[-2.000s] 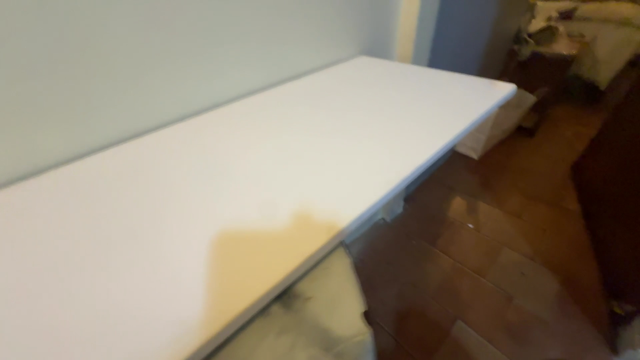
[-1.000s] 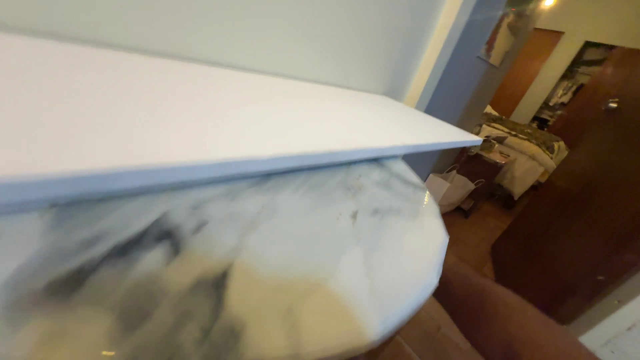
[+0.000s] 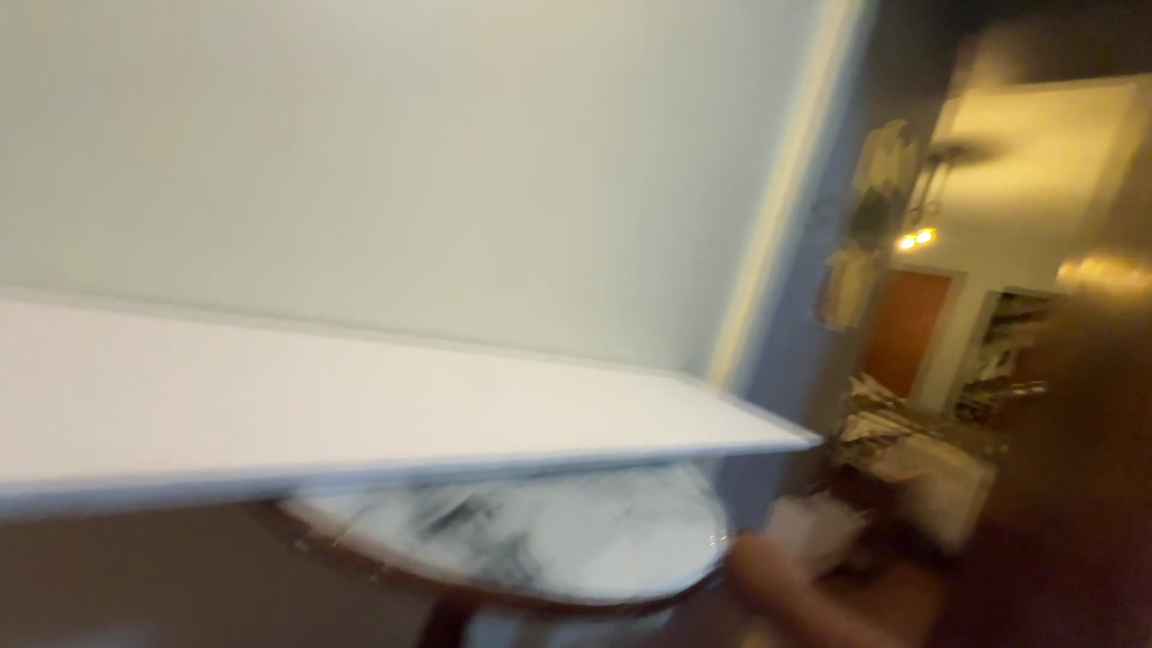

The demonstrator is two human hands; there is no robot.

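Observation:
Neither hand shows clearly. A blurred reddish-brown shape reaches in from the bottom right to the right end of a marbled tabletop (image 3: 621, 540); whether it is my right hand and forearm or a piece of furniture, I cannot tell. My left hand is out of view. The tabletop is white and grey with a rounded, dark reddish-brown rim, and lies partly hidden below a long white board or shelf (image 3: 405, 405). That board runs along a pale wall from the left edge to a pointed corner at the right.
A pale vertical trim strip (image 3: 778, 198) marks the wall's end. Beyond it are hanging items (image 3: 850, 283), a brown door (image 3: 907, 328), a cloth-covered bed or surface (image 3: 918, 463) and a white bag-like object (image 3: 814, 526). A dark brown panel (image 3: 1071, 450) stands at the right.
The view has swung upward, showing more wall and the far room. The marbled tabletop, largely hidden two seconds ago, now shows its rounded rim below the white board.

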